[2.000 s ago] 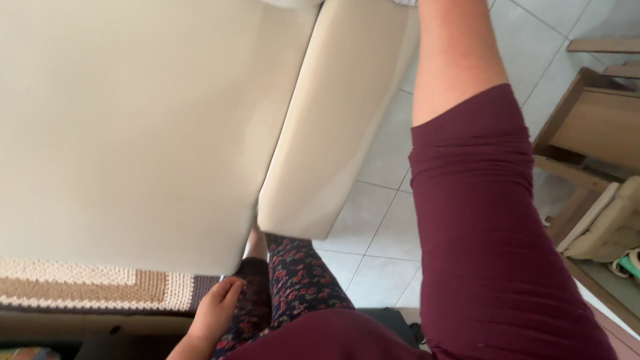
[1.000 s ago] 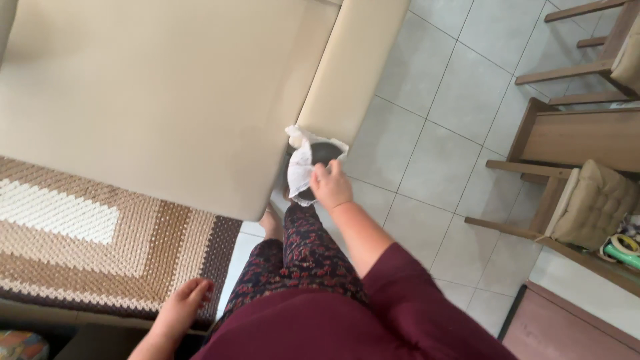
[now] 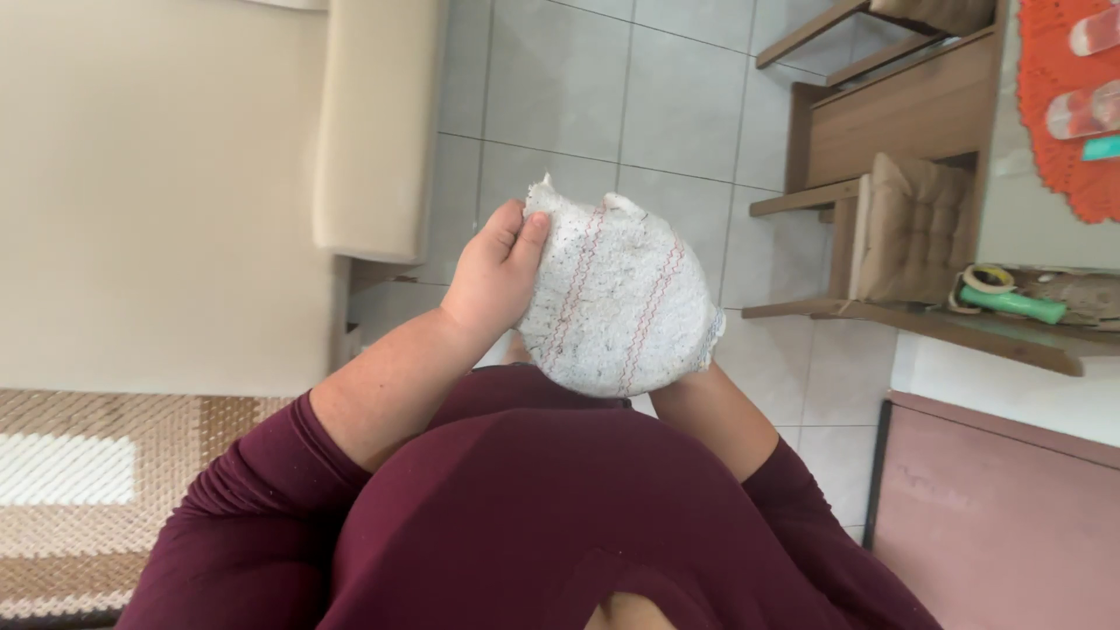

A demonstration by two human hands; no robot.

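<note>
A white cloth [image 3: 617,302] with red zigzag stitching and dark specks is spread over a round shape in front of my belly. My left hand [image 3: 503,262] pinches its upper left edge, thumb on top and fingers behind. My right forearm reaches up to the cloth's lower right side, where the cloth hides my right hand, so its grip cannot be seen. What lies under the cloth is also covered.
On the left are a beige sofa [image 3: 166,192] with its armrest [image 3: 376,131] and a crocheted rug [image 3: 175,525]. Wooden chairs [image 3: 892,131], a cushion [image 3: 919,236] and a glass table with tape rolls [image 3: 989,278] stand right. Tiled floor [image 3: 682,96] lies between.
A second ago my right hand held the cloth with a dark round thing near the sofa arm, and my left hand was away from it. Now both arms meet at the cloth, before my belly.
</note>
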